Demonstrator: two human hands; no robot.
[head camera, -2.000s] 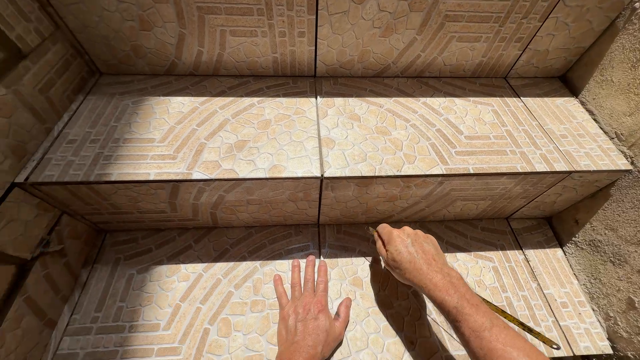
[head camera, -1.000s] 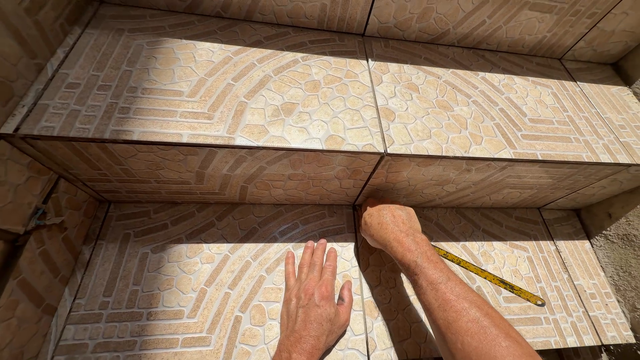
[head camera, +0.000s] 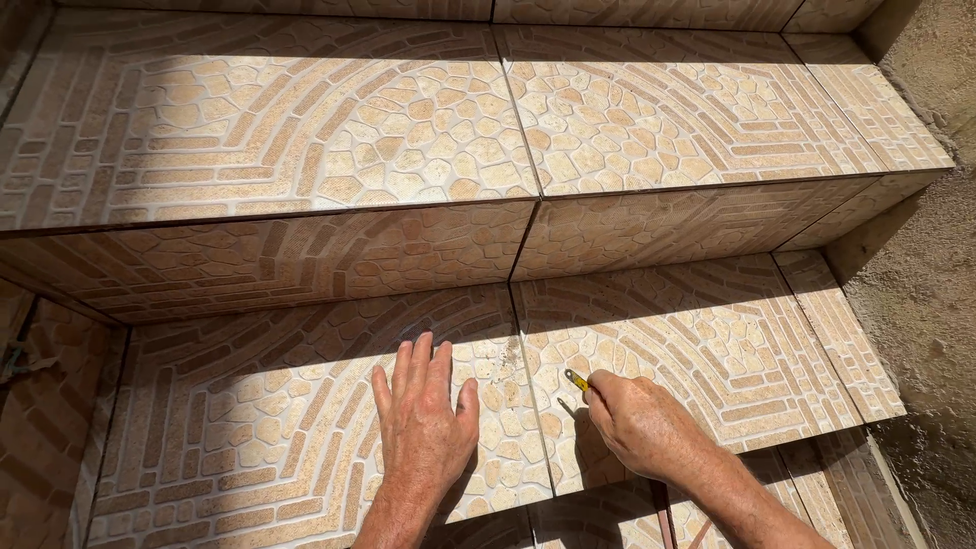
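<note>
My left hand (head camera: 424, 419) lies palm down, fingers spread, on the stone-patterned tile of the lower stair tread (head camera: 259, 427), left of the joint between two tiles. In my right hand (head camera: 640, 419), a thin yellow tool, possibly a folding rule or a blade, is gripped; its yellow end (head camera: 577, 380) with a dark, holed tip sticks out to the left above the right tread tile (head camera: 671, 343). Its shadow falls on that tile. The rest of the tool is hidden by the hand and forearm. Crumbs lie along the dark joint (head camera: 526, 366).
Behind the tread rises a tiled riser (head camera: 412, 248), with the upper tread (head camera: 427, 122) above it. A rough cement wall (head camera: 930, 252) bounds the right side, a tiled wall (head camera: 49, 419) the left. Another step and a reddish strip (head camera: 665, 518) show below.
My right hand has moved from the joint's back end near the riser toward the tread's front, still holding the yellow tool. My left hand stays flat on the tile. The view has shifted.
</note>
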